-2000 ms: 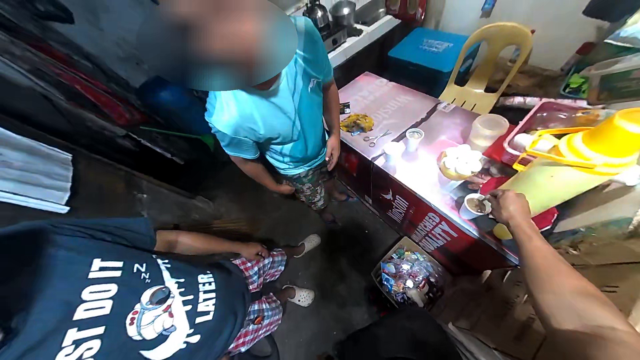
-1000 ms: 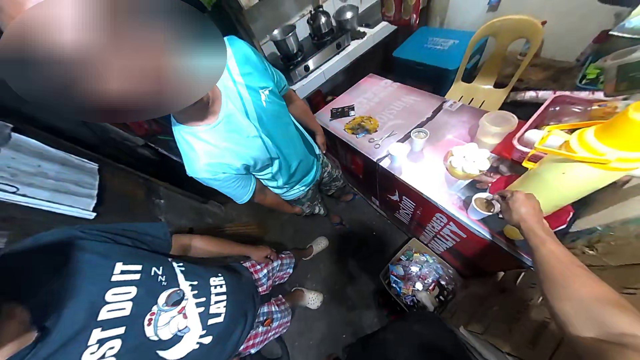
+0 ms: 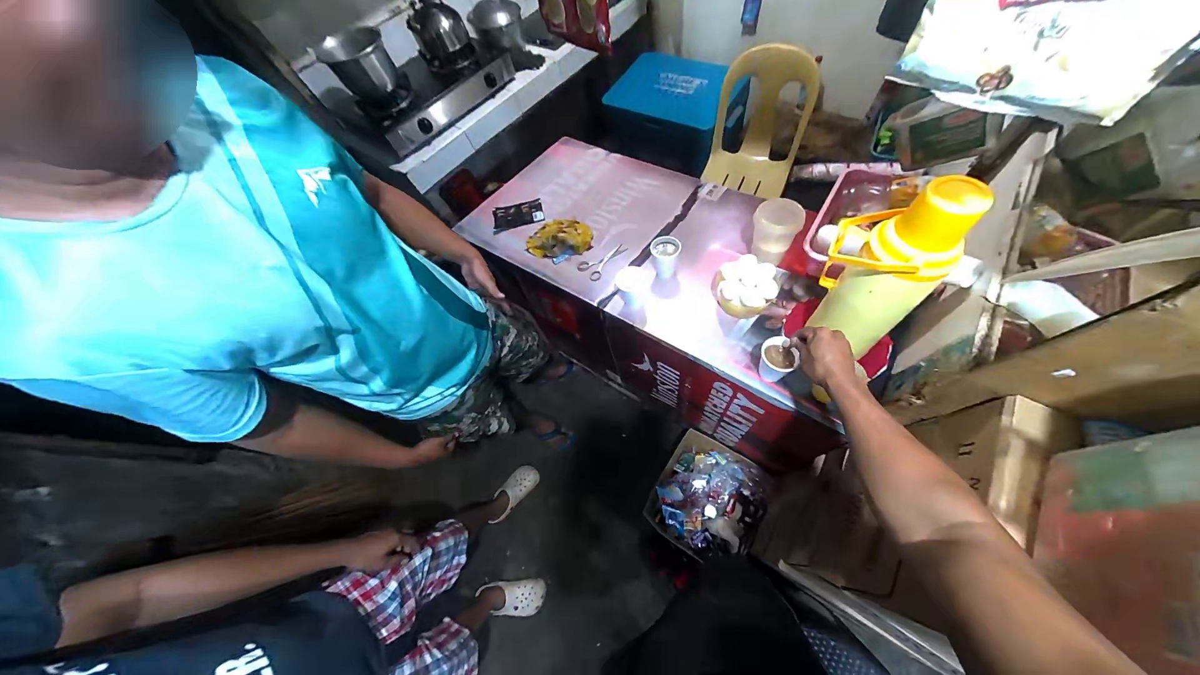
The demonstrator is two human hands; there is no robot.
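My right hand (image 3: 825,358) reaches in from the right, its fingers pinched at the rim of a white cup of brown drink (image 3: 777,358); a thin stirrer seems to be between them, too small to tell for sure. The cup stands at the near right corner of the counter (image 3: 562,187). Just behind the hand is a yellow vacuum flask (image 3: 881,291). A bowl of white eggs (image 3: 747,283), a plastic tub (image 3: 777,228), and two more cups, one white (image 3: 633,286) and one patterned (image 3: 665,255), are to its left. My left hand is out of view.
Scissors (image 3: 602,262) and a yellow packet pile (image 3: 560,240) lie on the counter. One person in a turquoise shirt (image 3: 309,244) stands at its left; another in plaid shorts (image 3: 412,581) is nearer. A box of wrappers (image 3: 710,497) sits on the floor. Cardboard boxes (image 3: 994,459) are at right.
The person in turquoise now fills more of the left side, nearer to the view. My right hand stays by the cup. The view has shifted.
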